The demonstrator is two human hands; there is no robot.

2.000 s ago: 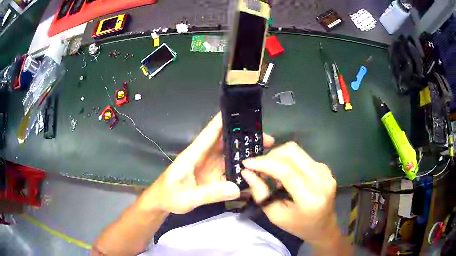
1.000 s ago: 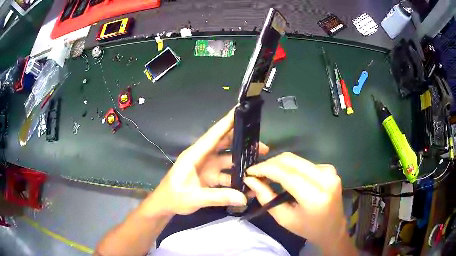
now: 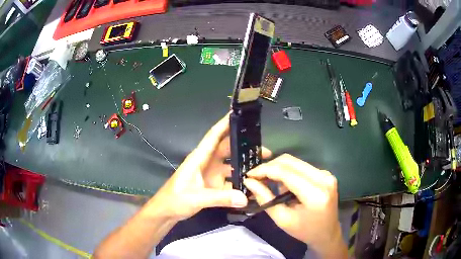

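An open flip phone (image 3: pixel 246 132) stands upright in the centre, turned partly edge-on. Its pale-framed screen half (image 3: pixel 254 60) points up and away, and its black keypad half is low, near my body. My left hand (image 3: pixel 202 182) holds the keypad half from the left, thumb across its lower end. My right hand (image 3: pixel 298 195) touches the right side of the keypad with thumb and finger. A thin dark tool (image 3: pixel 277 201), likely tweezers, lies in the right hand, its tip near the phone's lower end. Fingers hide some keys.
On the green mat (image 3: pixel 202 111) lie a loose LCD screen (image 3: pixel 168 71), two red camera pieces (image 3: pixel 129 104), a battery (image 3: pixel 271 87), a red block (image 3: pixel 281 59), a clear-grey piece (image 3: pixel 292 113), hand screwdrivers (image 3: pixel 349 106), a blue pry tool (image 3: pixel 364 94) and a green electric screwdriver (image 3: pixel 403 154).
The phone first turned from keypad facing me to nearly edge-on, and now has turned slightly back. The tool in my right hand now lies flatter. Both hands keep their hold.
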